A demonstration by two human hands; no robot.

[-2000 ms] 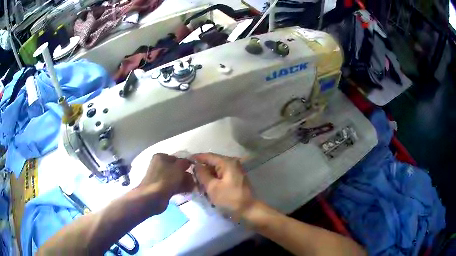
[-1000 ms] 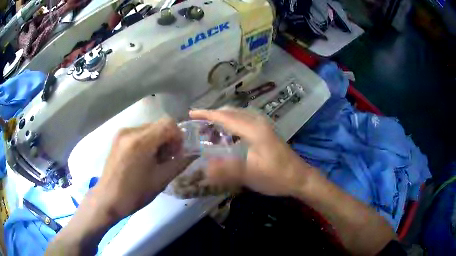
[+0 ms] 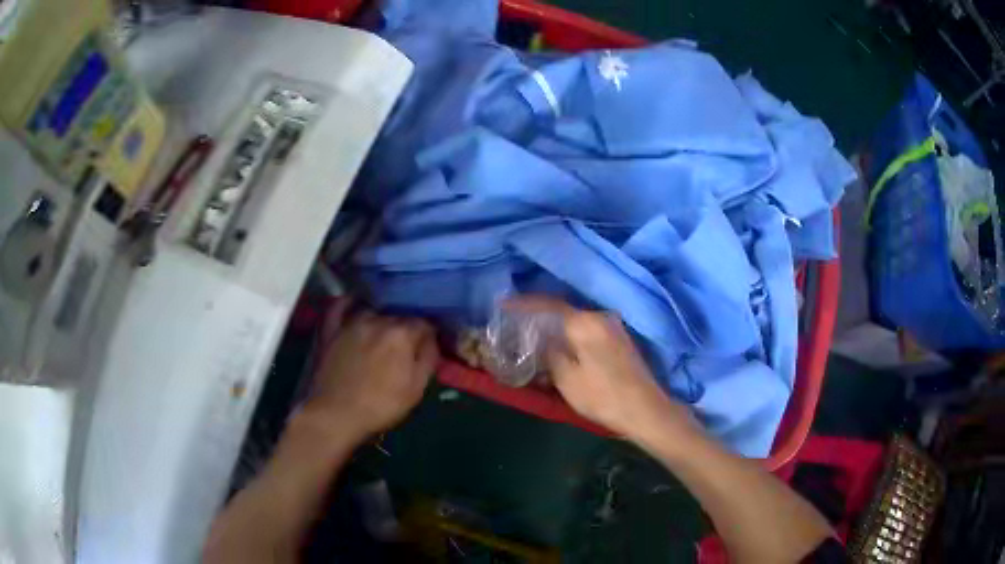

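A clear, crinkly plastic bag [image 3: 516, 344] with small tan lumps, which look like peanuts, is at the near rim of the red basket [image 3: 813, 380]. My right hand [image 3: 601, 364] grips the bag from its right side. My left hand [image 3: 380, 364] is at the left of the bag with its fingers curled. Whether it holds part of the bag is hidden and blurred. Light blue fabric pieces [image 3: 661, 121] are heaped in the basket just beyond both hands. One piece shows a small white motif.
The white machine table [image 3: 182, 364] is at the left, with a bobbin tray [image 3: 251, 171], a small dark red-handled tool [image 3: 176, 182] and the yellowish control panel [image 3: 83, 99]. A blue basket [image 3: 915, 242] with a green strap stands at the right on the green floor.
The view has swung right from the sewing machine to the red basket. Both hands and the bag have moved from in front of the machine to the basket's near rim.
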